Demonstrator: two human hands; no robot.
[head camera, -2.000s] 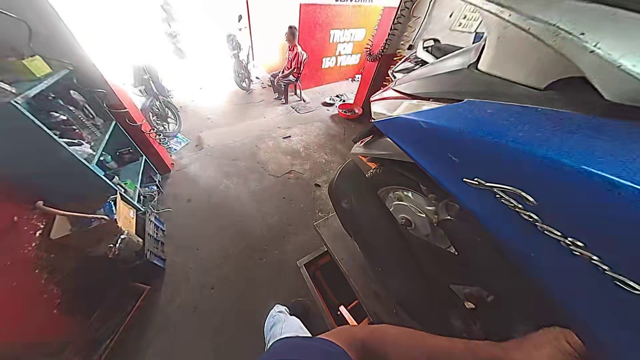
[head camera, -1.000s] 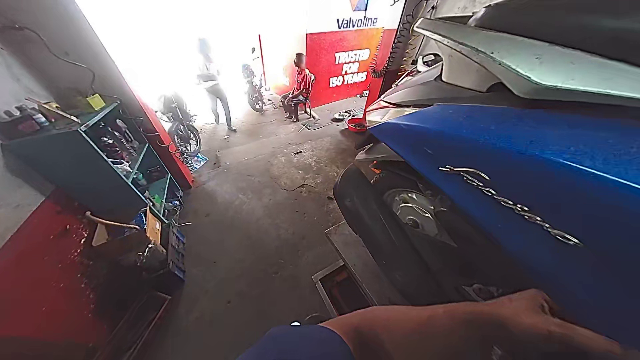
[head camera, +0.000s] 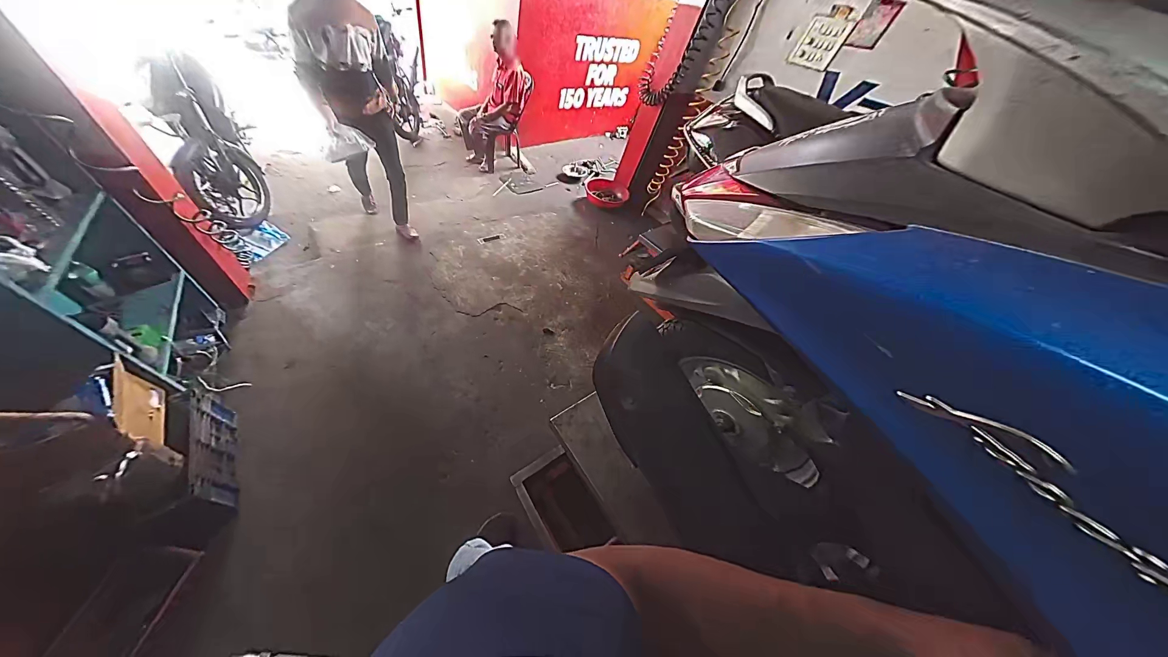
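My forearm, apparently the left, comes out of a dark blue sleeve (head camera: 511, 607) at the bottom and reaches right, low beside the scooter. Its hand lies past the lower edge, so what it holds or touches is hidden. My right hand does not show. The scooter's blue side panel (head camera: 922, 319) with a chrome emblem (head camera: 1031, 474) fills the right side. Under it are the black rear tyre (head camera: 643, 411) and the metal wheel hub (head camera: 725, 415). A red and clear tail light (head camera: 757, 214) sits at the panel's rear end.
A metal-framed opening (head camera: 566, 502) lies beside a plate (head camera: 593, 438) near the tyre. At left stand a teal shelf (head camera: 173, 315) of parts and a blue crate (head camera: 213, 447). A person walks (head camera: 351, 82) on the floor; another sits (head camera: 502, 100) near a red basin (head camera: 607, 192). A motorcycle (head camera: 219, 169) stands behind.
My hand, visible at the lower right in both earlier frames, is out of view. The walking person has come nearer from the bright entrance. The view has shifted.
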